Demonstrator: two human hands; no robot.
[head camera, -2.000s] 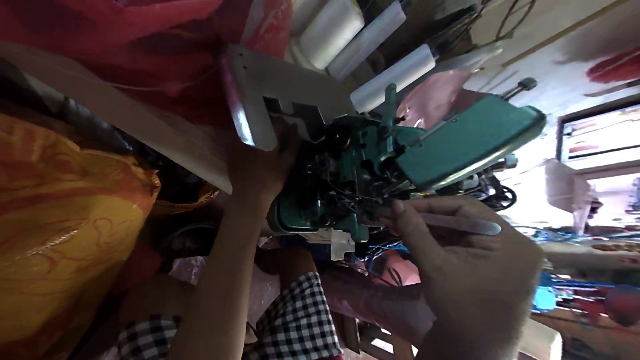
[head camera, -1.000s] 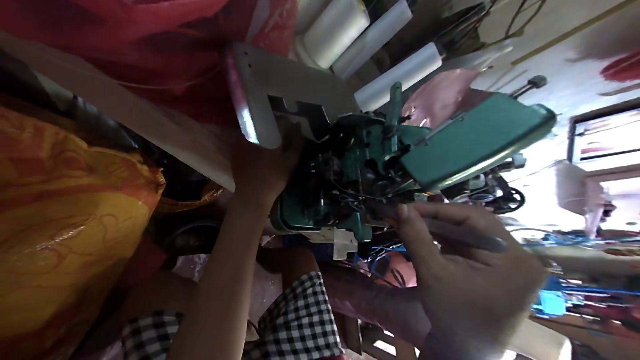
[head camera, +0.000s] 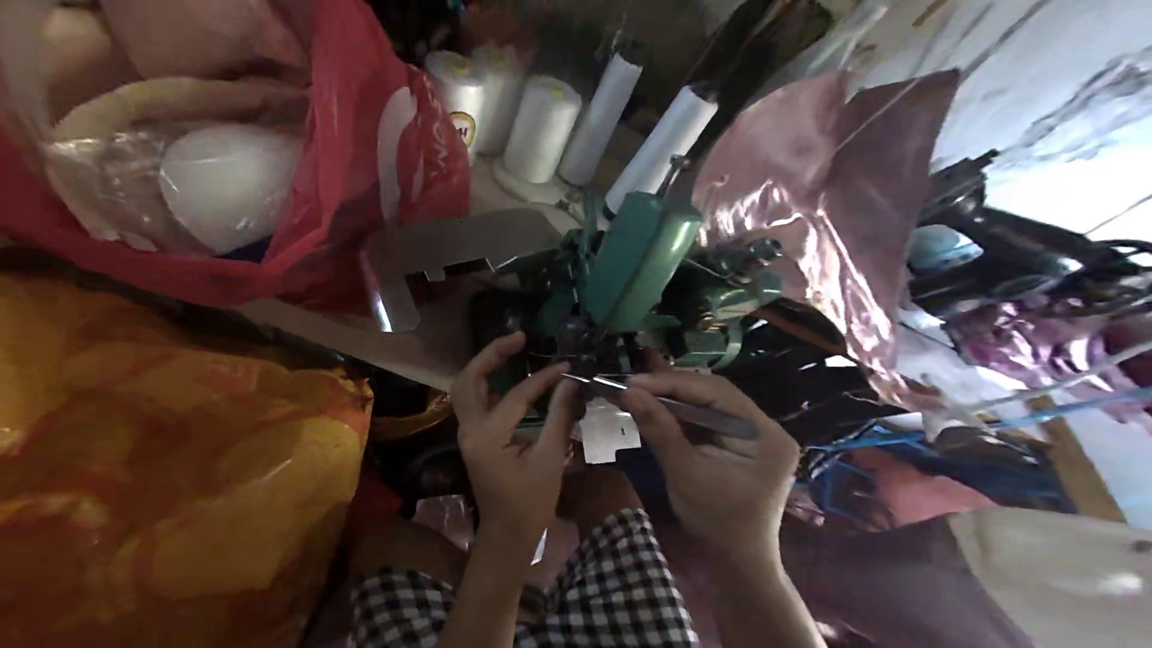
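Observation:
A green sewing machine stands at the centre, its needle area just above my fingertips. My right hand grips metal tweezers between thumb and fingers, their tips pointing left below the machine head. My left hand is at the left of those tips, thumb and forefinger nearly together on a thin, shiny piece; whether it is a tweezer tip or something else cannot be told. A flat metal cover plate juts out to the left of the machine. Beneath the fingertips shows a small white plate.
White thread cones and white-wrapped tubes stand behind the machine. A red plastic bag with beige moulded pieces lies upper left, a yellow-orange bag at left. Pinkish plastic sheeting hangs behind right.
The view has shifted strongly. My left hand, earlier among the machine parts near the metal plate, is now beside the tweezer tips. My right hand still holds the tweezers.

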